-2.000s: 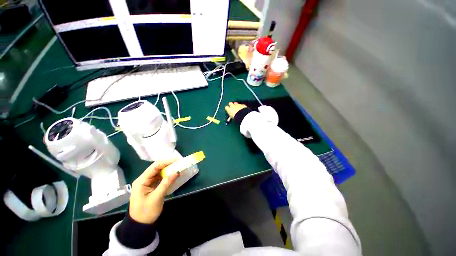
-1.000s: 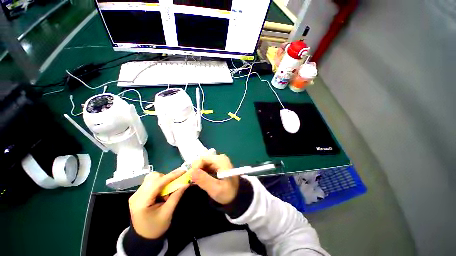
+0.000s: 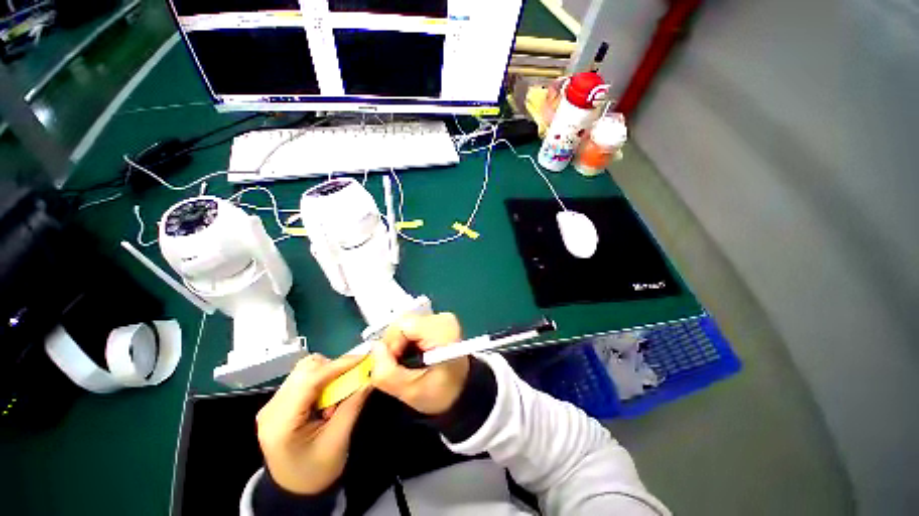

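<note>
My left hand [image 3: 307, 418] holds a yellow adhesive tape roll [image 3: 346, 384] near the bench's front edge. My right hand [image 3: 428, 368] touches the roll and holds a slim white and black pen [image 3: 474, 345], its far end pointing right. The pen's tip at the tape is hidden by my fingers. Two white security cameras stand upright just beyond my hands, one at the left [image 3: 227, 267] and one nearer the middle [image 3: 353, 242]. The base of the middle one is partly behind my right hand.
A monitor [image 3: 353, 104] and white keyboard [image 3: 343, 151] are at the back. A white mouse [image 3: 577, 234] lies on a black pad [image 3: 625, 277] at right. A bottle [image 3: 571, 126] stands behind it. A label strip [image 3: 131, 355] curls at left. A blue basket [image 3: 695, 353] is below right.
My right hand has left the mouse pad area and come to the tape roll, now with the pen. My left hand still holds the roll. In the last second the pair has barely moved.
</note>
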